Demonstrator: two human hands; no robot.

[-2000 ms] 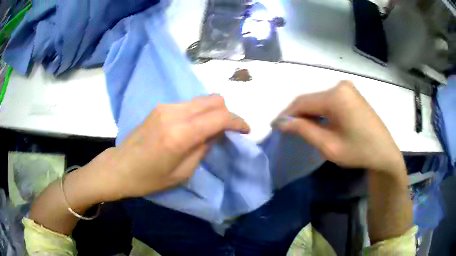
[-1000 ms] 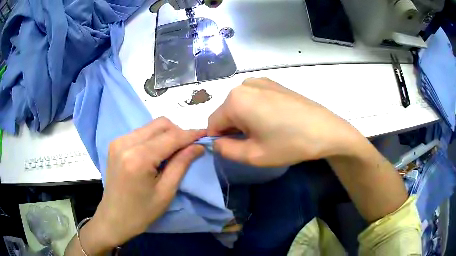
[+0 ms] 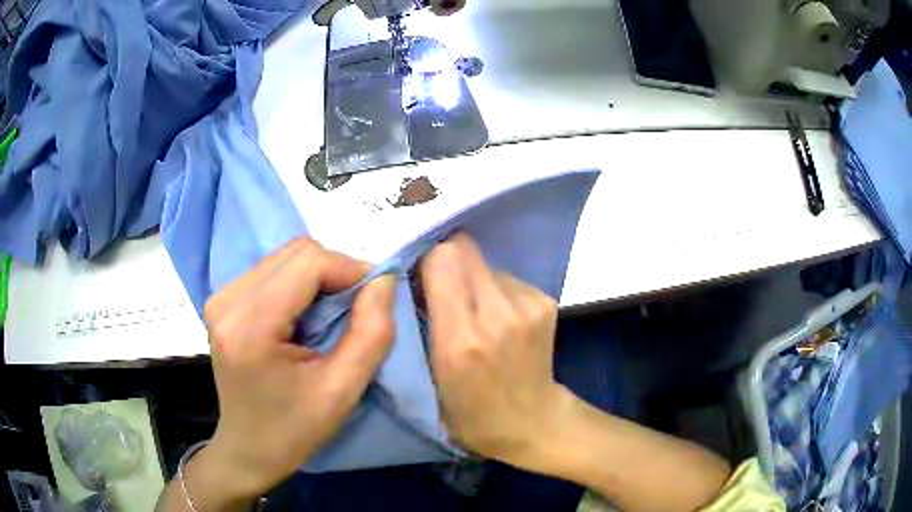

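A large light-blue garment cloth (image 3: 235,215) runs from a crumpled heap at the upper left down to my hands at the table's front edge. A flat, straight-edged cut panel (image 3: 530,225) fans out to the right of the join. My left hand (image 3: 295,350) pinches the cloth edge between thumb and fingers. My right hand (image 3: 490,350) is on the panel beside it, fingers curled at the edge, some fingertips hidden by the cloth. The machine's presser foot and needle (image 3: 398,40) stand bright under the lamp, with no cloth under them.
The metal needle plate (image 3: 370,110) lies behind my hands. A brown worn patch (image 3: 415,191) is on the table. A smartphone (image 3: 665,45), thin dark snips (image 3: 805,165) and a stack of cut pieces (image 3: 880,150) are to the right. A scrap basket (image 3: 765,365) is below right.
My right hand has moved lower, its fingers now pointing up at the cloth edge. The panel has come up and spread over the table. My left hand keeps its pinch.
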